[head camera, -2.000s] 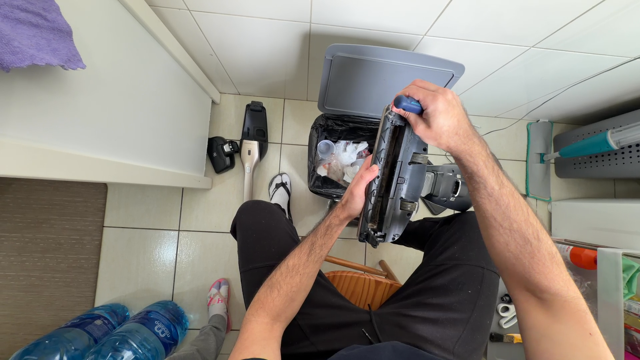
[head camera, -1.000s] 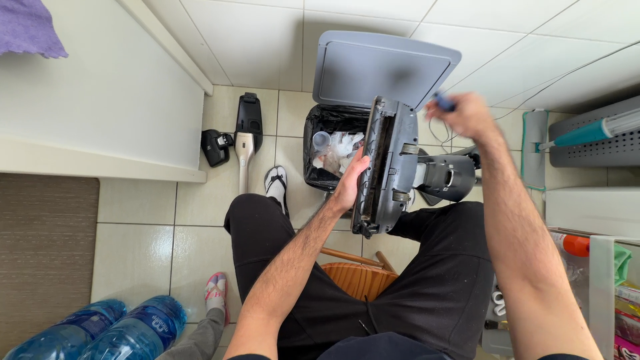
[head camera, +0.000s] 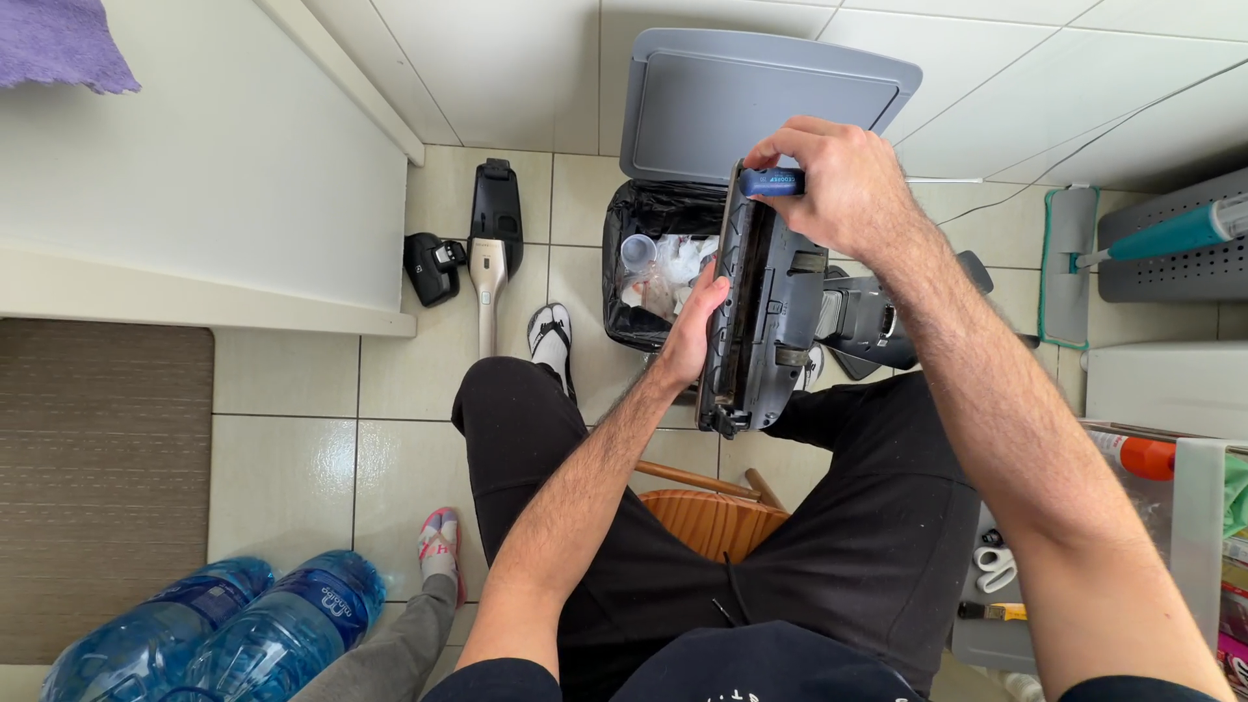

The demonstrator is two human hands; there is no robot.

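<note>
My left hand (head camera: 697, 327) grips the long edge of a grey vacuum cleaner floor head (head camera: 785, 331), held underside up over my lap beside the bin. My right hand (head camera: 834, 185) holds a screwdriver by its blue handle (head camera: 772, 182) at the far end of the head; the thin shaft (head camera: 946, 180) points right, away from the head. The long brush slot is dark inside. The vacuum's jointed neck (head camera: 868, 317) extends to the right. Left of the head, a bin lined with a black bag (head camera: 624, 322) holds plastic cups and crumpled waste.
The bin's grey lid (head camera: 760, 102) stands raised by the tiled wall. A handheld vacuum unit (head camera: 495, 224) and a black part (head camera: 432, 268) lie on the floor. Large water bottles (head camera: 292, 624) and another person's foot (head camera: 441, 546) are lower left. A flat mop (head camera: 1070, 263) and plastic storage box (head camera: 1194, 526) are at right.
My right hand moved right, off the floor head, with the blue-handled tool, then came back to the head's far end. My left hand has kept its hold on the head.
</note>
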